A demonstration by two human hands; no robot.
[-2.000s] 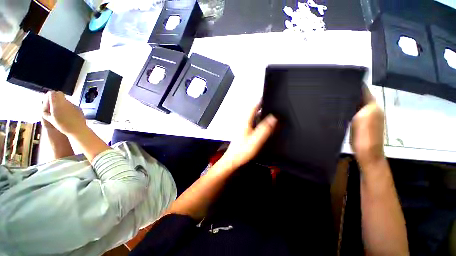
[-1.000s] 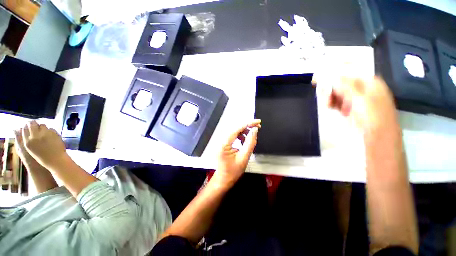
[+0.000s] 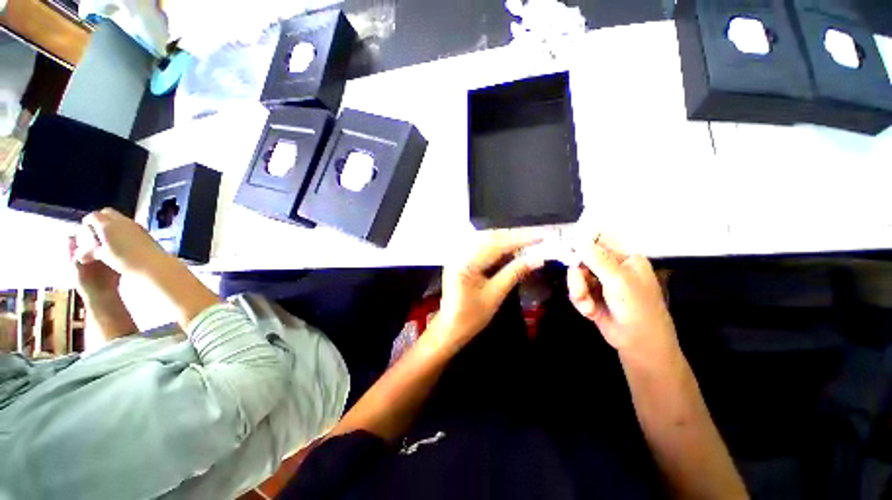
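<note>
An open black box base (image 3: 525,156) lies on the white table in front of me, with nothing seen inside it. My left hand (image 3: 481,285) and my right hand (image 3: 618,291) are close together just in front of the box, at the table's near edge. Between their fingertips they hold a small white thing (image 3: 559,246), which looks like a charging cable; it is blurred. A white cable pile (image 3: 548,21) lies on the dark strip behind the box.
Packed boxes (image 3: 364,176) with white devices stand left of the box base; more packed boxes (image 3: 748,63) stand at the right. A neighbour's hands (image 3: 112,244) are at the left, near a black insert (image 3: 183,212) and a large black container (image 3: 78,168).
The box went from my hands onto the table. My right hand reached out to the right of the box, then came back to meet my left hand, with the white thing now between them.
</note>
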